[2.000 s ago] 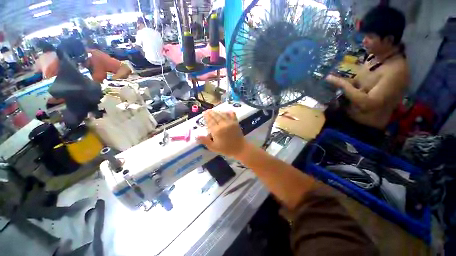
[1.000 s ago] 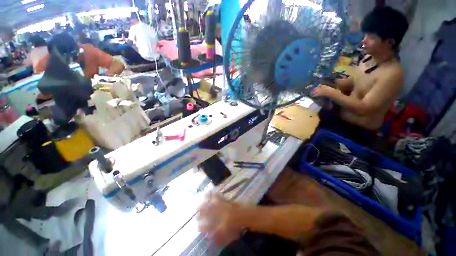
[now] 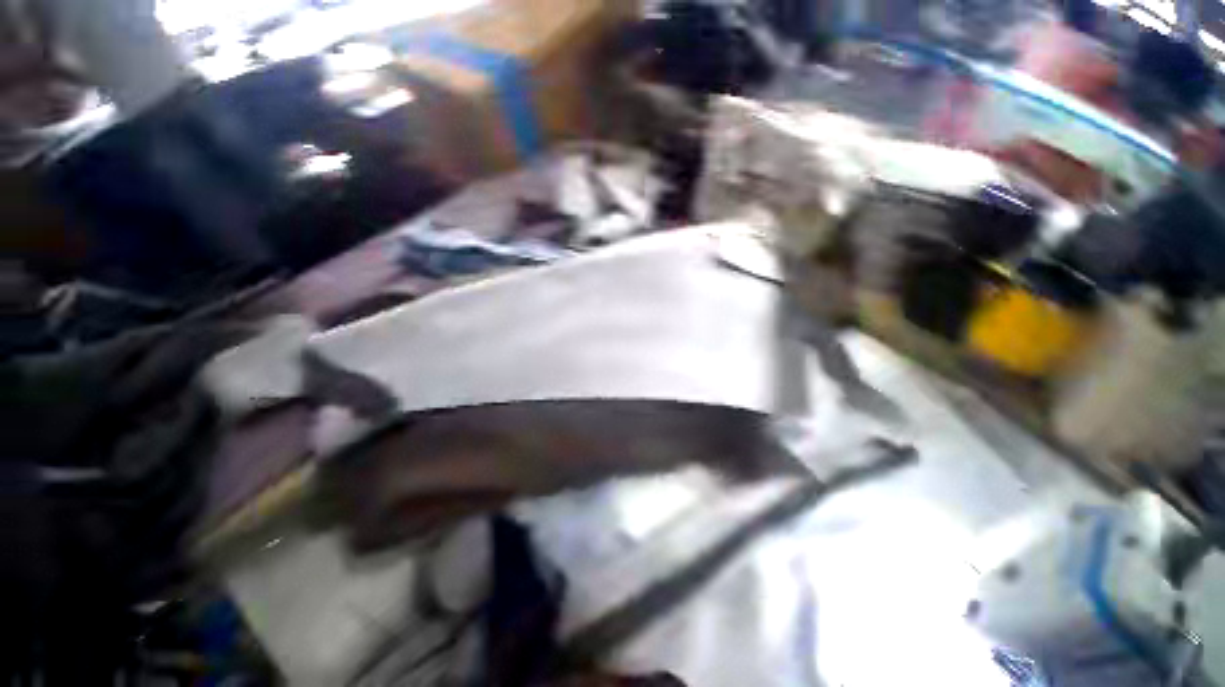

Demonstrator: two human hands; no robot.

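Note:
The view is strongly blurred. A large garment panel (image 3: 578,329), pale on its upper face, lies left of the sewing machine, with dark brown-grey fabric (image 3: 578,450) along its near edge. A narrow dark strip (image 3: 699,557) runs diagonally over the white table (image 3: 860,577). The white left end of the sewing machine (image 3: 1075,591), with a blue stripe, is at the lower right; its needle area is too blurred to make out. Neither of my hands can be made out. A small brownish patch at the bottom edge is too cut off to identify.
A cardboard box (image 3: 470,94) with blue tape stands at the back. A yellow-and-black object (image 3: 1028,329) and pale stacked pieces (image 3: 1142,396) are behind the machine. Dark fabric heaps (image 3: 108,443) fill the left side. Another white machine (image 3: 1061,121) is at the upper right.
The view has swung left, bringing in the fabric pile and box. The machine has shifted to the lower right. The fan, blue crate, other person and my right hand have left the view.

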